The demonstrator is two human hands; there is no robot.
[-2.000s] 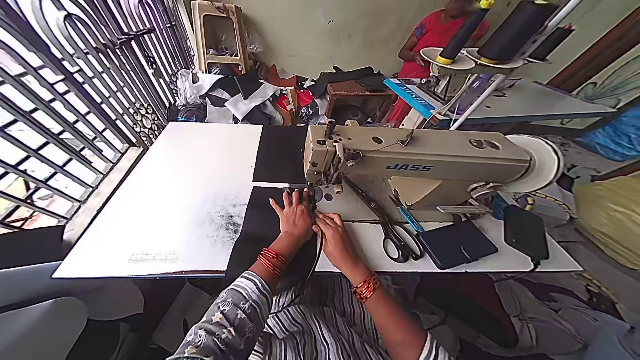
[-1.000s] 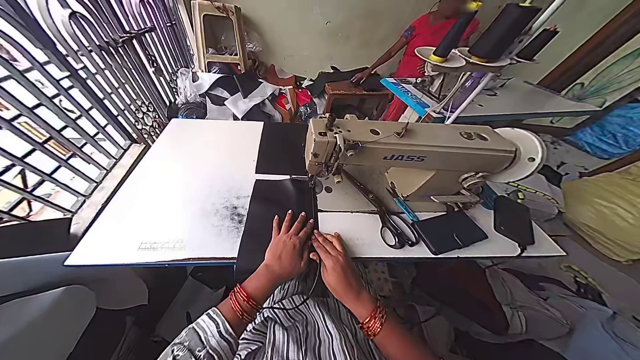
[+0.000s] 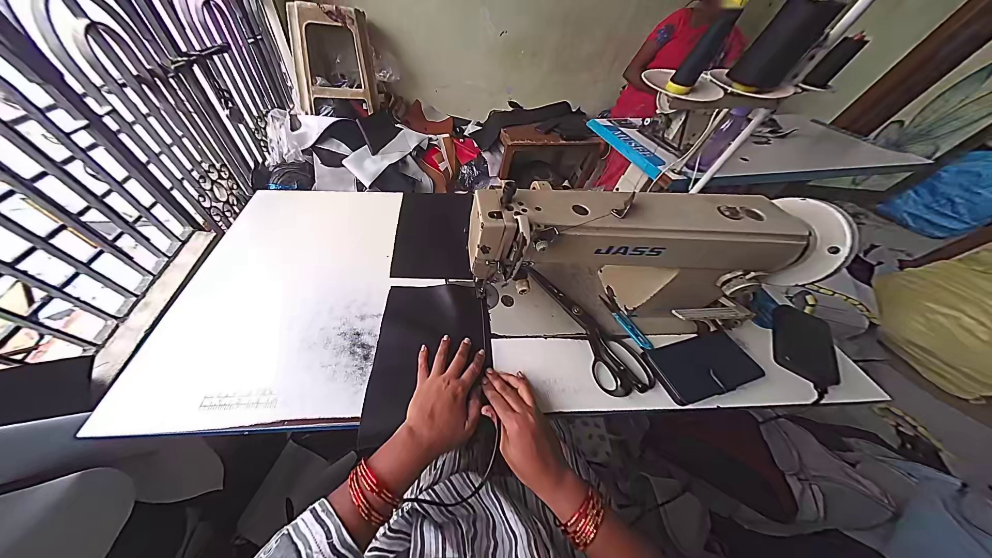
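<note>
A black sheet of material [image 3: 422,341] lies on the white sewing table, its right edge running up to the needle area of a beige JASS sewing machine [image 3: 643,232]. My left hand [image 3: 446,399] rests palm down on this sheet, fingers spread. Against the sheet's right edge, my right hand [image 3: 519,422] has its fingertips on a thin dark cord or strip, which loops down toward my lap; whether it is pinched is hard to tell. Beyond a narrow gap, a second black piece [image 3: 432,236] lies left of the machine head.
Right of my hands lie black-handled scissors [image 3: 612,360], a blue cutter or snips [image 3: 632,329], a dark wallet or pouch [image 3: 705,366] and a black phone-like device [image 3: 804,349]. Thread cones [image 3: 790,46] stand at upper right. A person in red [image 3: 678,46] is behind. Metal grille at left.
Both hands have moved back from the needle toward the table's near edge since two seconds ago, and more of the black sheet shows. The person behind has drawn an arm back from the wooden stool.
</note>
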